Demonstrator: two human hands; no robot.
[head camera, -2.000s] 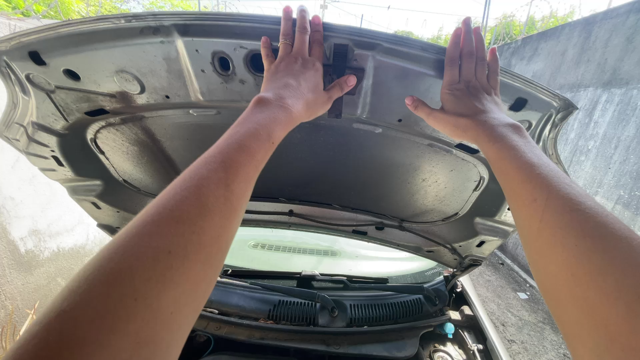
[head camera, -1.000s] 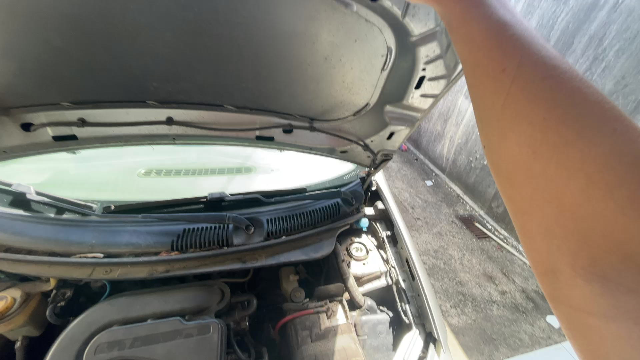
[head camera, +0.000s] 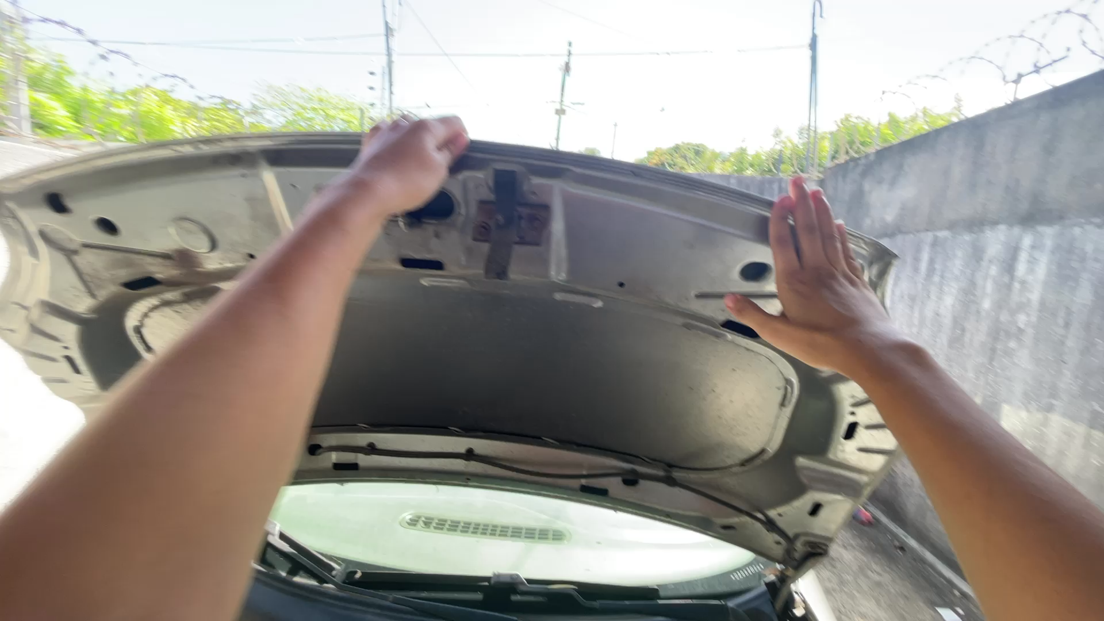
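The raised hood of a car (head camera: 535, 371) fills the middle, its grey underside facing me. My left hand (head camera: 410, 159) has its fingers bent over the hood's front edge, left of the hood latch striker (head camera: 503, 220). Flat against the underside near the right front corner lies my right hand (head camera: 815, 280), fingers spread and pointing up. A washer hose (head camera: 552, 472) runs along the hood's rear part. Below it show the windshield (head camera: 345, 517) and the wiper arms (head camera: 509, 591). Most of the engine bay is out of view.
A tall concrete wall (head camera: 992, 302) topped with coiled razor wire (head camera: 1009, 65) stands on the right, with paved ground (head camera: 880, 561) between it and the car. Trees, poles and overhead wires are beyond the hood.
My left hand, laid open on the underside two seconds ago, now curls over the front edge. The view dipped to the engine bay, then rose again. My right hand is farther from the left.
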